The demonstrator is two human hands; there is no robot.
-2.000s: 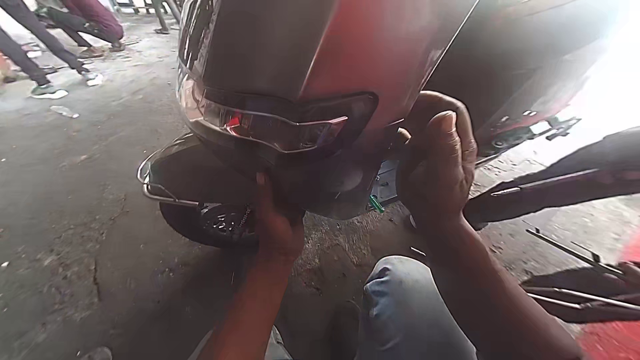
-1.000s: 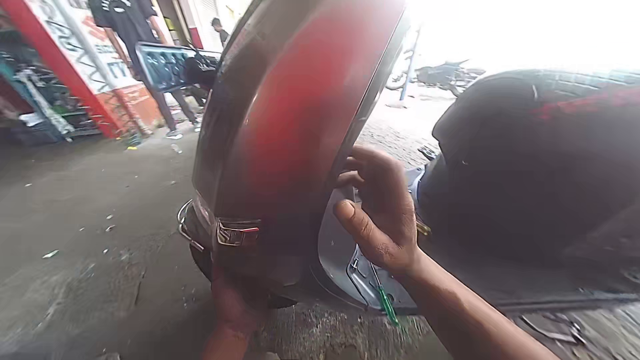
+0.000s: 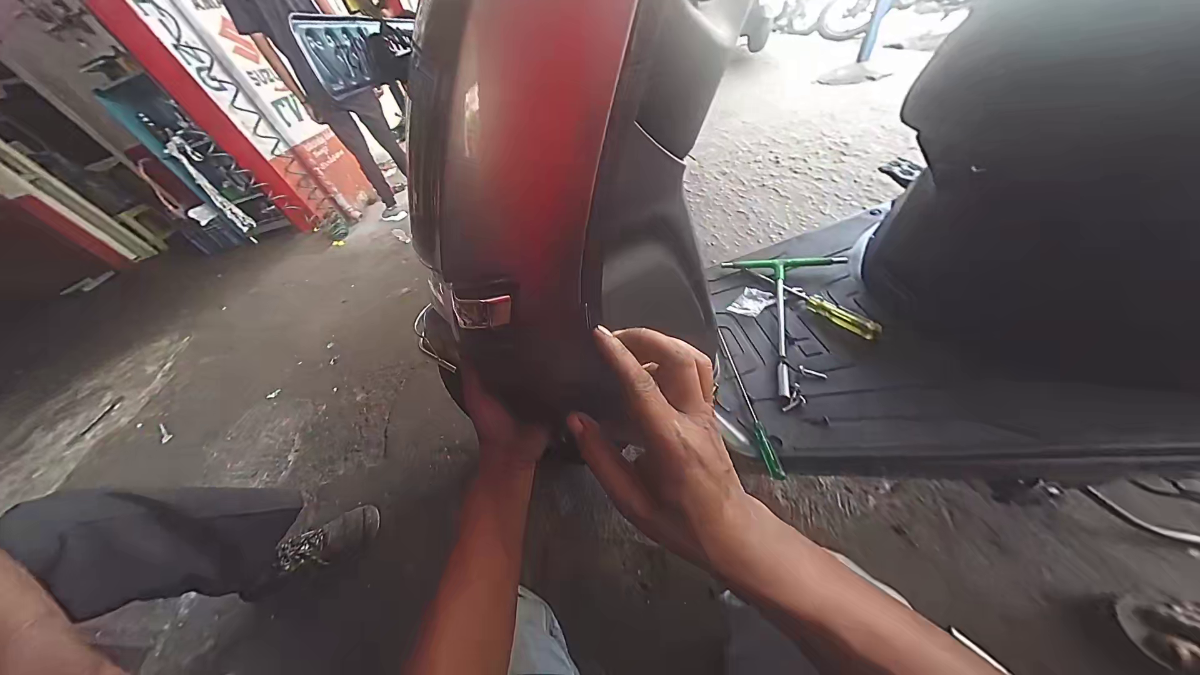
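Observation:
The red and dark front panel of a scooter [image 3: 553, 169] stands before me, with a small signal lamp [image 3: 484, 311] low on its left side. My left hand [image 3: 506, 427] reaches up to the panel's lower edge; its fingers are hidden behind or beneath it. My right hand [image 3: 661, 422] touches the panel's lower right edge, thumb and index finger apart, the other fingers bent. Right of it, a green-handled screwdriver [image 3: 769, 450] leans at the footboard's edge. On the rubber footboard mat [image 3: 937, 412] lie a green T-handle wrench [image 3: 781, 319], a yellow-handled screwdriver [image 3: 844, 317] and several screws [image 3: 812, 372].
The dark scooter seat body [image 3: 1059, 206] rises at the right. Another person's leg and shoe [image 3: 342, 536] are at lower left. A person [image 3: 361, 127] stands at the back beside an open tool case [image 3: 337, 61]. Shelves with parts [image 3: 187, 150] stand at far left.
The view has swung markedly, bringing the footboard into sight. My right hand has moved from beside the panel's upper edge down to its lower right edge. My left hand stays low at the panel.

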